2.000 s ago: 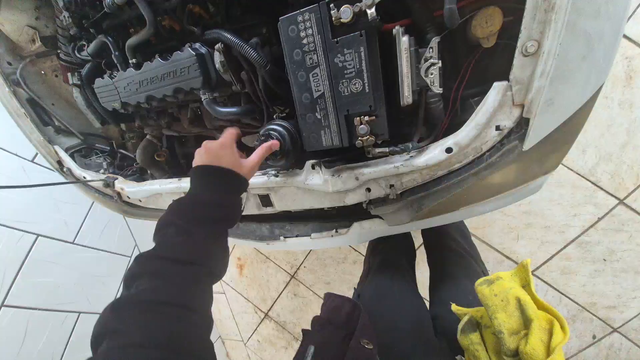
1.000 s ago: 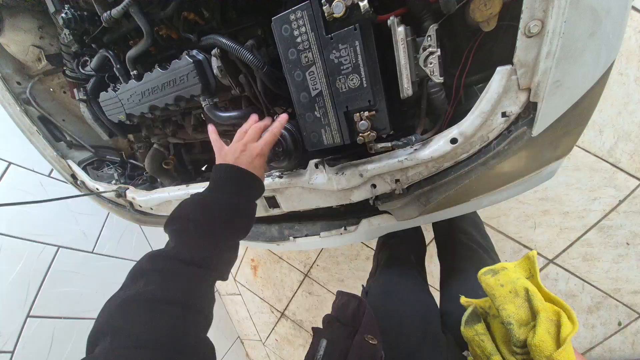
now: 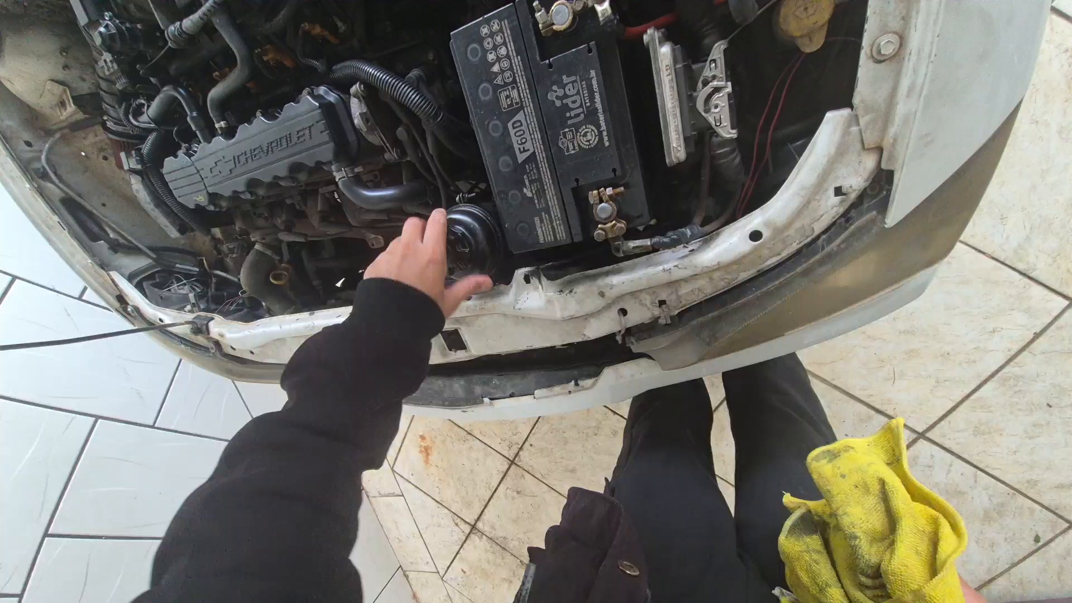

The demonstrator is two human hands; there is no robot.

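My left hand is at the left side of a round black cap or canister in the engine bay, thumb and fingers spread around its near side; whether it grips it is hard to tell. Just right of that part stands a black car battery with brass-coloured terminal clamps. A soiled yellow cloth is at the lower right, with a small bit of my right hand showing beneath it; the cloth hides its fingers.
The grey engine cover and hoses lie left of the battery. A white front crossmember runs along the bay's near edge, with the bumper below. A metal module sits right of the battery. A thin black cable or rod crosses at left.
My left hand has shifted about the round black part, from lying over its left side with fingers spread to having the thumb at its near edge. The yellow cloth stays at the lower right.
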